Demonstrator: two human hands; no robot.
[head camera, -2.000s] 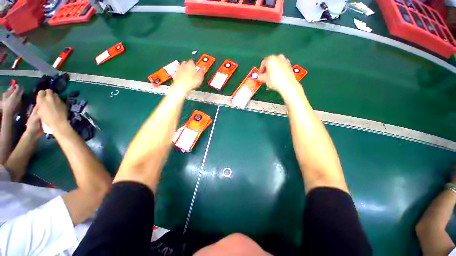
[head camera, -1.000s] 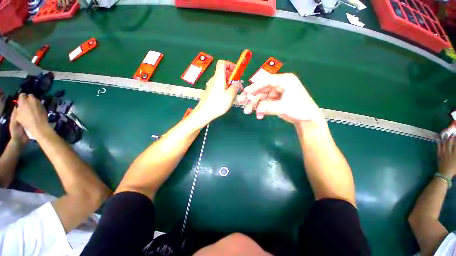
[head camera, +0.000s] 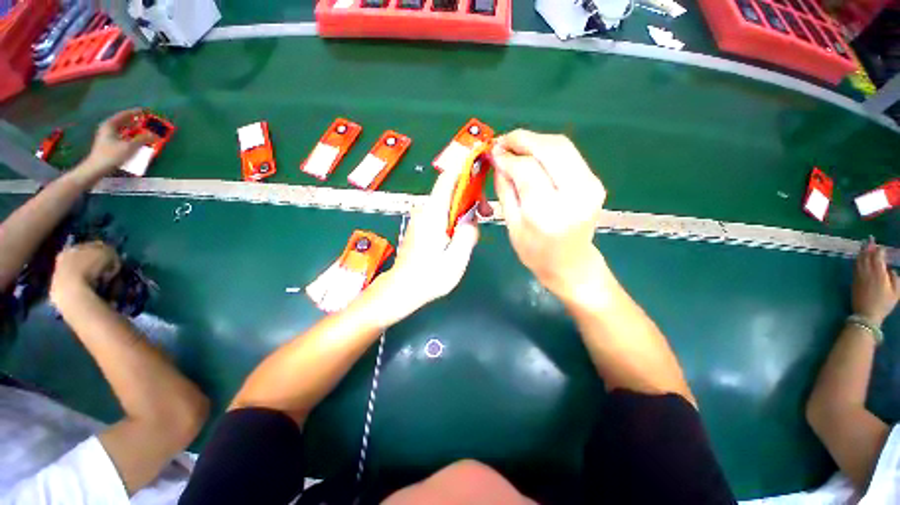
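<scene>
An orange phone housing (head camera: 468, 197) is held on edge in my left hand (head camera: 432, 247), above the pale rail. My right hand (head camera: 549, 197) is at the upper end of the housing, its thumb and fingertips pinched together there; whether a small part is between them cannot be told. Orange housings with white labels lie on the belt, one (head camera: 464, 145) just behind my hands and another (head camera: 380, 160) to its left. A small overlapping group of housings (head camera: 363, 258) lies on the near table, left of my left forearm.
A pale metal rail (head camera: 671, 229) divides the belt from the near table. A small white ring (head camera: 434, 348) lies on the near table. Red parts trays (head camera: 414, 24) stand beyond the belt. A left neighbour's hand (head camera: 114, 144) touches a housing; a right neighbour's hand (head camera: 872, 286) is at the rail.
My right hand has closed in from beside the housing to its upper end. The belt housings have shifted left. The left neighbour's hand has reached onto the belt. More housings show at far right.
</scene>
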